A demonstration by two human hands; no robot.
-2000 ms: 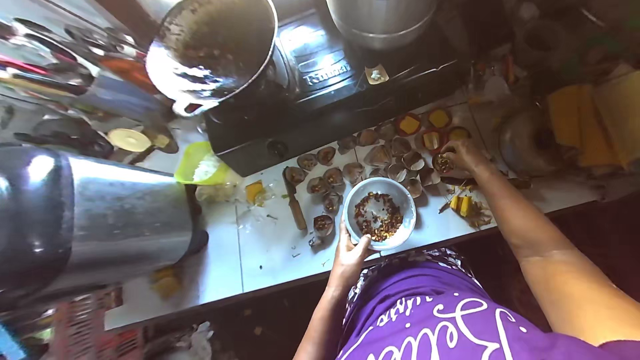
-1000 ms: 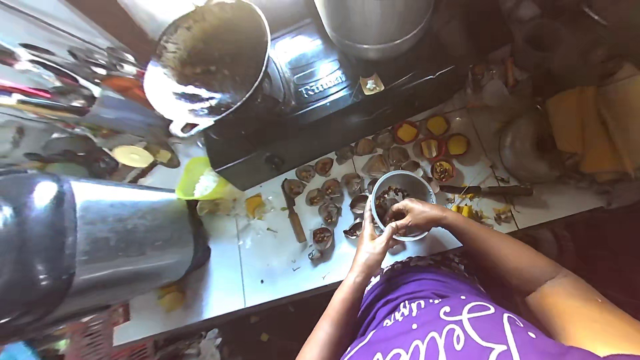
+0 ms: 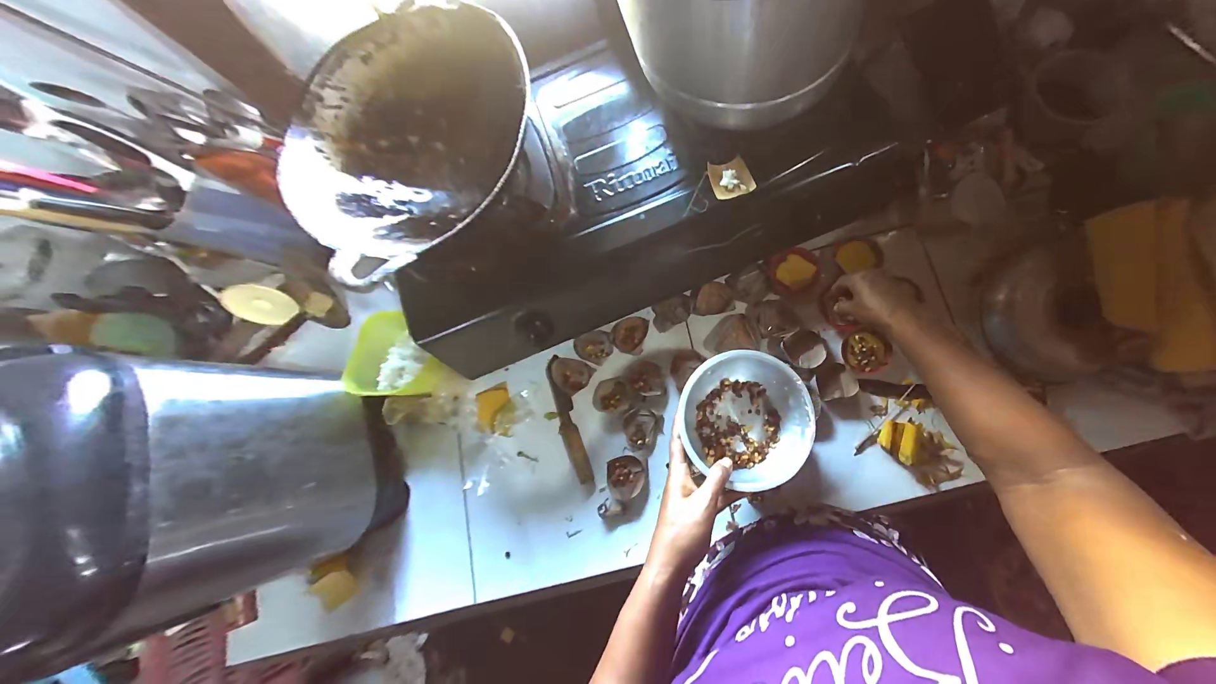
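My left hand holds a white bowl by its near rim, thumb on top. Small brown and yellow bits lie scattered over the bowl's bottom. Over one of the small round cups at the right stands my right hand, fingertips down; whether they hold anything is hidden. Beside it are a cup with a yellow piece and a cup filled with yellowish bits. Small brown cups, some with bits in them, cluster on the white tiles left of and behind the bowl. Cut yellow pieces lie right of the bowl.
A black stove with a large pan and a metal pot stands behind. A knife with a wooden handle lies left of the cups. Further left are a green container and a large shiny metal appliance.
My right hand was in the bowl a second ago and is now over the cups at the right. The cup with yellowish bits shows beside it. My left hand still holds the bowl.
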